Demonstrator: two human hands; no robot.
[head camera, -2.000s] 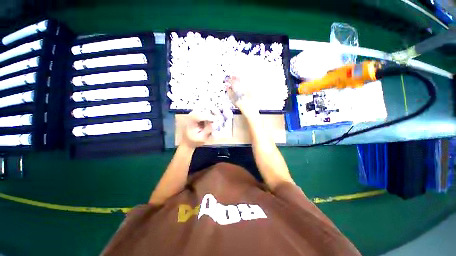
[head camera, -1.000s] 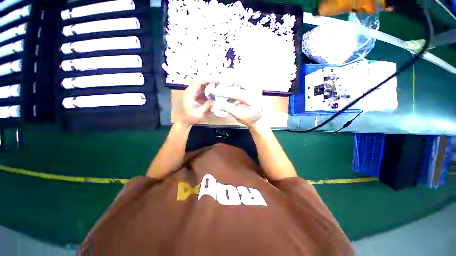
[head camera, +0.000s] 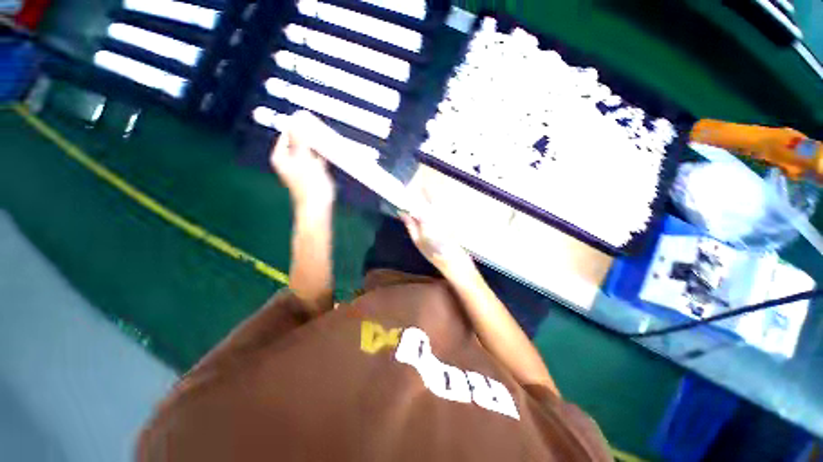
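A white tube housing (head camera: 347, 158) is held slantwise in front of the near edge of the ribbed black tube tray (head camera: 248, 95). My left hand (head camera: 302, 167) grips it at its upper left end. My right hand (head camera: 429, 236) is at its lower right end, near the tan work board (head camera: 541, 244); its fingertips are blurred against white, and I cannot tell if they hold the tube. White tubes (head camera: 341, 69) lie in rows in the tray.
A black parts tray (head camera: 623, 245) heaped with small white parts is at centre right. Beyond it are the orange screwdriver (head camera: 749, 140), a clear bag (head camera: 726, 198), and a white block (head camera: 722, 289) in a blue tray (head camera: 629, 275). A black cord (head camera: 731, 313) crosses the right side.
The view has turned, with the tube trays now nearer the middle. My hands have moved apart and left from the parts tray's front, and a tube now shows lengthwise between them.
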